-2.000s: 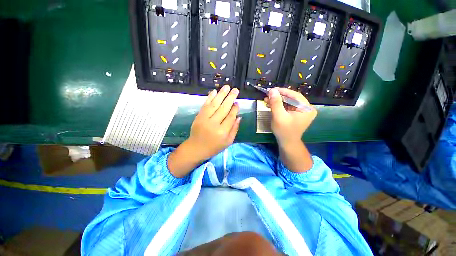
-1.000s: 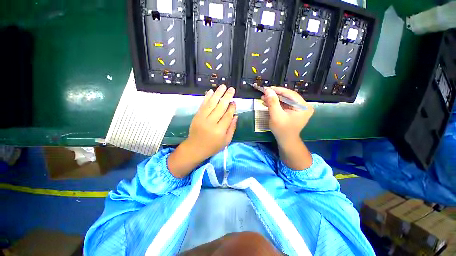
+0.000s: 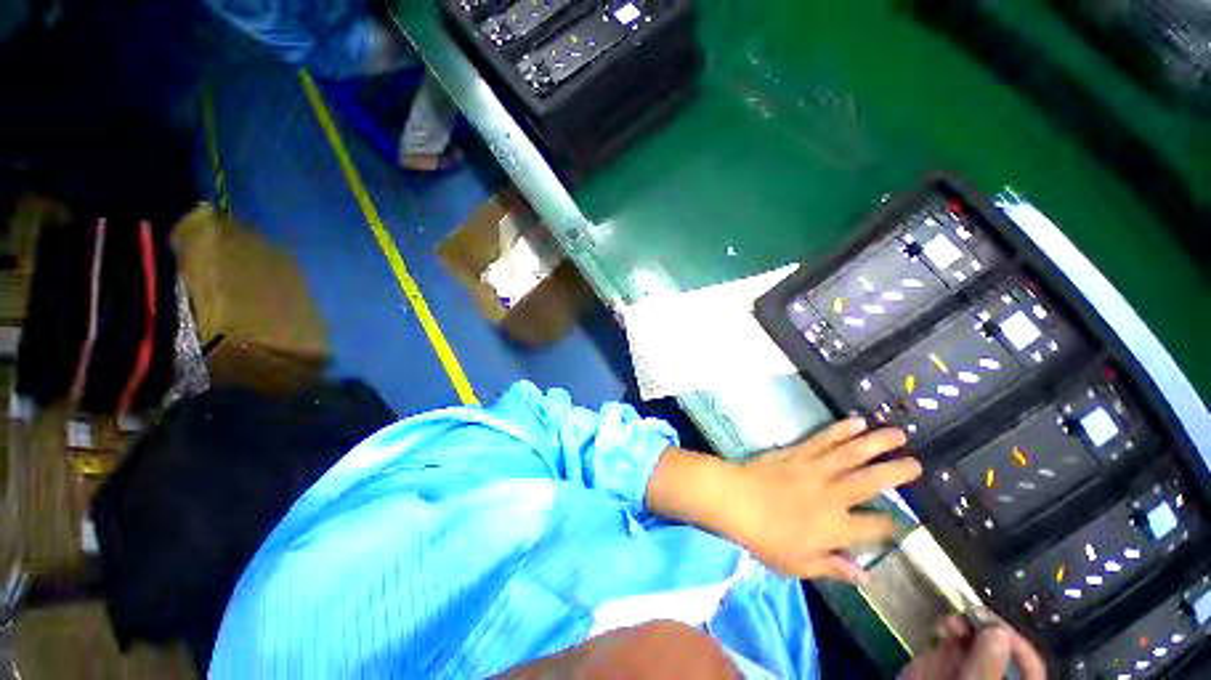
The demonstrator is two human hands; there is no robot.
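Note:
The black foam tray [image 3: 947,481] lies tilted at the right, with several dark grey phone housings [image 3: 950,365] side by side, each with a white square pad and small orange and silver tabs. My left hand [image 3: 810,505] is open, fingers spread, fingertips at the tray's near edge. My right hand [image 3: 985,654] is cut off by the bottom edge, its fingertips together by the tray; a short, blurred grey part of the tweezers [image 3: 979,616] seems to show there. A cream sticker sheet [image 3: 906,604] lies between the hands, partly hidden.
A larger white sheet [image 3: 717,339] lies left of the tray, over the bench edge. Stacked black trays [image 3: 618,113] stand at the top. Cardboard boxes [image 3: 252,286] and a yellow line [image 3: 385,239] are on the blue floor. Another person's sleeve [image 3: 299,33] shows at the top left.
The view has swung left and tilted, so the tray now appears at the right. My left hand's fingers have spread. My right hand is now mostly out of the picture.

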